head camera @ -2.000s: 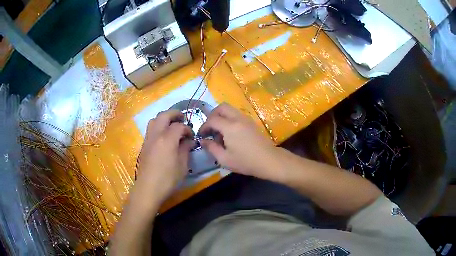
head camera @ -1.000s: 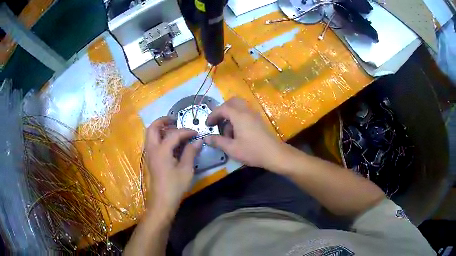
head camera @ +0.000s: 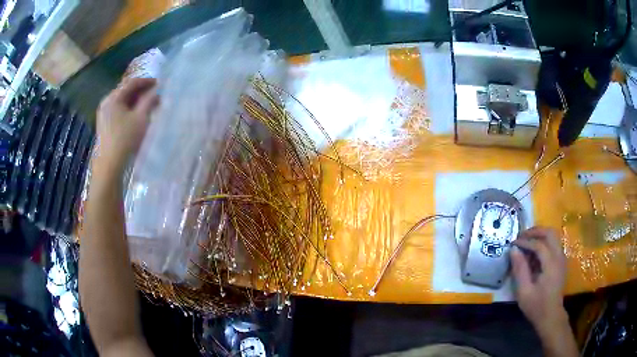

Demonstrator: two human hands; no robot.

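Note:
A grey tapered housing [head camera: 482,268] lies over a round grey base [head camera: 463,226] on a white sheet at right. It has a pale round plate [head camera: 494,220] and a small rectangular opening [head camera: 492,249]. One lead pair [head camera: 412,230] runs left, another toward the upper right. My right hand [head camera: 541,268] is at the housing's right edge, fingers bent; whether it grips anything is unclear. My left hand [head camera: 129,115] is at the far upper left, beside clear plastic trays [head camera: 185,139] and a whitish bundle [head camera: 145,64]; its fingers are curled and their hold is unclear.
Yellow-brown wire harnesses [head camera: 272,202] lie on and beside the trays. Thin pale wires [head camera: 405,118] lie behind. A screw feeder [head camera: 496,122] stands at the back right, with a black power screwdriver [head camera: 580,104] hanging beside it. Black ribbed items [head camera: 42,160] are at far left.
The view has swung left. My left hand has left the unit and reached to the far left beyond the trays. My right hand remains at the unit, now at its right edge.

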